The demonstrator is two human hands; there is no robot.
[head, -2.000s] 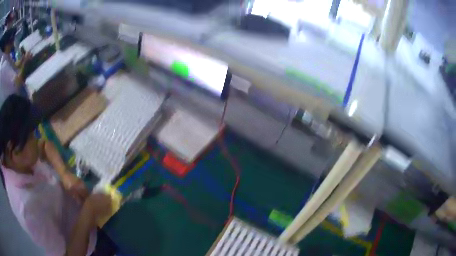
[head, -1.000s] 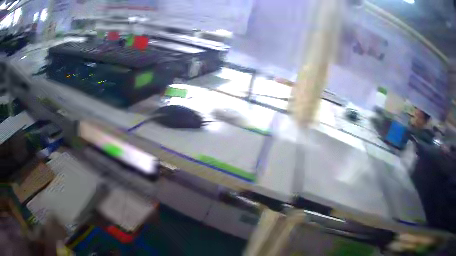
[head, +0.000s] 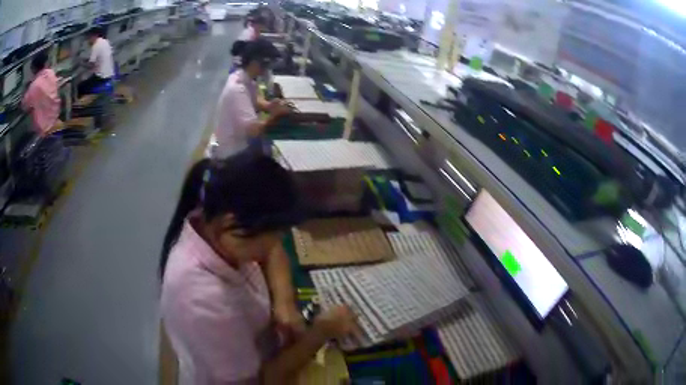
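Note:
Neither of my hands is in the picture. Nearest in front of me, a seated worker in a pink top bends over the bench, hands together at the near edge of the white parts trays. These trays lie overlapping, with rows of small marks. A brown tray lies beyond them. Another white tray lies to the right, below the monitor. A yellow pad is under the worker's hands, partly cut off by the lower edge. What the worker's fingers hold is too blurred to tell.
A monitor with a green sticker hangs under the shelf. A black mouse and a long black equipment case are on the upper shelf. More seated workers line the bench beyond. A grey aisle runs along the left, with other workers across it.
The view has swung left, from the upper shelf to the line of workers and the aisle. The monitor and equipment case now appear further right. No hand of mine shows in any frame.

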